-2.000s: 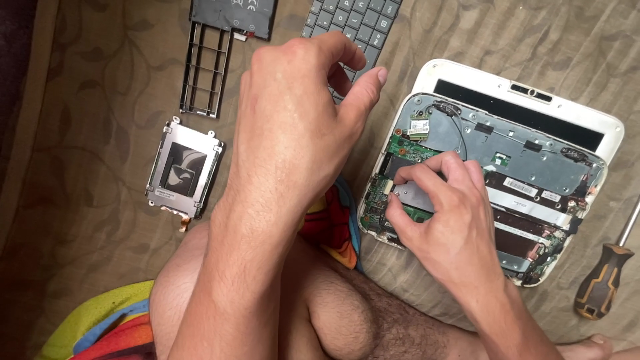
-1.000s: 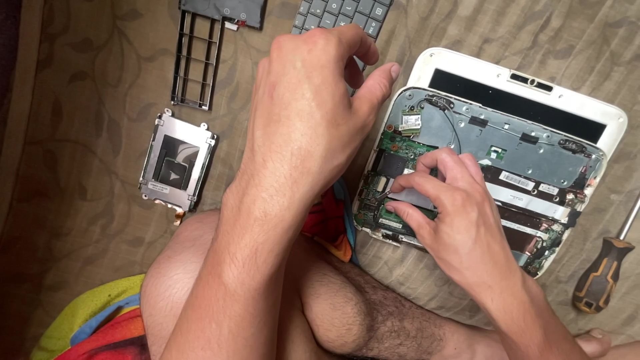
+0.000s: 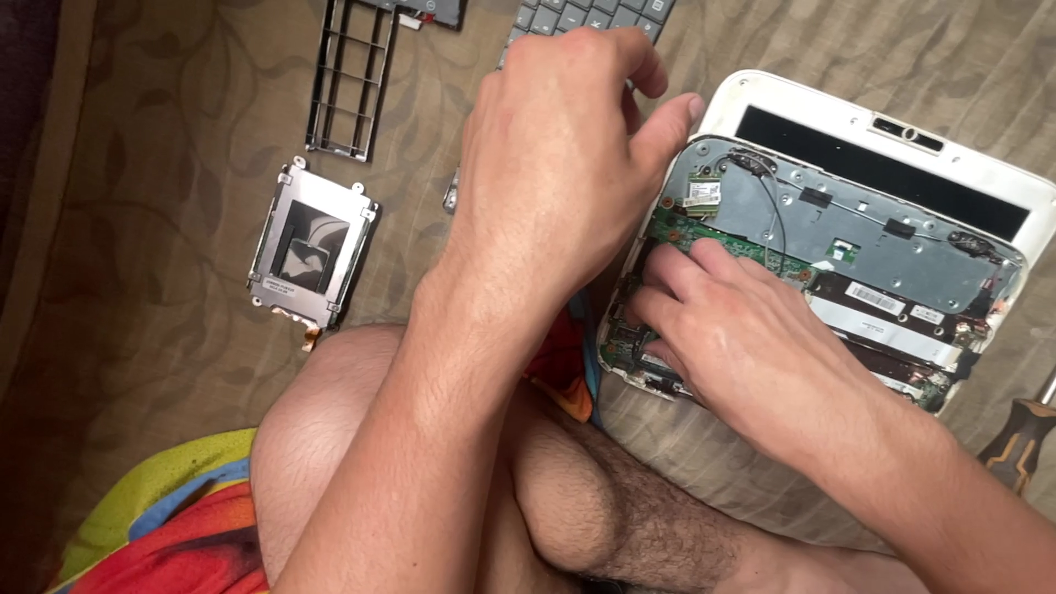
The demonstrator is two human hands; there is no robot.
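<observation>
An opened white laptop [image 3: 874, 202] lies at the right, its metal frame and green circuit board [image 3: 730, 241] bare and its white-framed screen [image 3: 891, 169] beyond. My right hand [image 3: 726, 330] reaches over the left part of the board; its fingertips are down among the parts, and whether they grip anything cannot be told. My left hand [image 3: 569, 140] hovers left of the laptop, above a loose grey keyboard [image 3: 577, 18] that it partly covers. Its thumb and index finger are apart, with nothing seen between them. A small green card [image 3: 703, 191] with a white label sits at the laptop's upper left.
A metal drive caddy [image 3: 301, 247] with a copper-coloured flex tail lies at the left. Above it are a black slotted plastic frame [image 3: 351, 82] and a dark battery-like pack [image 3: 445, 11]. A screwdriver [image 3: 1016, 445] rests at the right edge, on the patterned cloth. My bare legs and a colourful cloth [image 3: 190, 528] are below.
My right hand has shifted over the board's left part, its fingers now reaching farther in and covering more of it. My left hand stays raised, much as before.
</observation>
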